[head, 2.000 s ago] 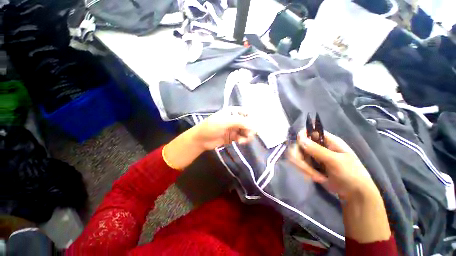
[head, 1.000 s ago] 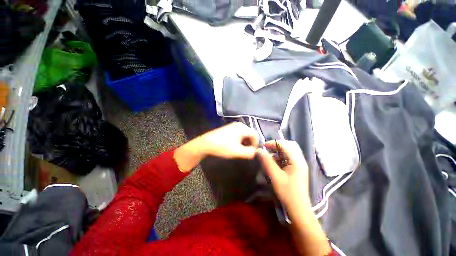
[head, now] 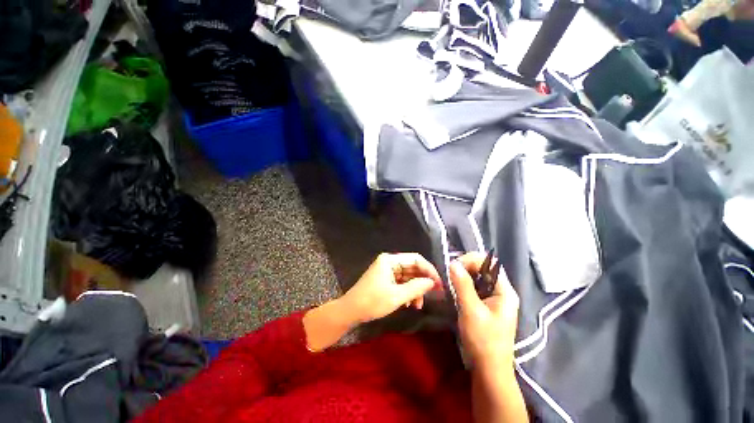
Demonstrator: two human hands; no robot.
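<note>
A dark-grey garment (head: 653,248) with white piping lies over the table and hangs over its front edge. A plain pale panel (head: 560,223) lies on it, right of my hands. My right hand (head: 486,310) holds small black thread snips (head: 489,275) in the palm, blades pointing up, at the piped edge (head: 447,240). My left hand (head: 395,287) is just left of it, thumb and forefinger close together; whether a thread is between them cannot be seen. A sleeve (head: 430,161) with a white band lies beyond my hands.
Blue bin (head: 240,142), black bag (head: 116,206) and green bag (head: 120,95) stand at left. More grey garments (head: 91,355) lie lower left. A dark post (head: 549,40), a dark green object (head: 622,78) and a printed bag (head: 703,116) are at upper right. Another person's hand (head: 684,31) shows at top right.
The view has swung left. My hands came together at the garment's left edge, then moved slightly lower and a little apart. The snips remain in my right hand.
</note>
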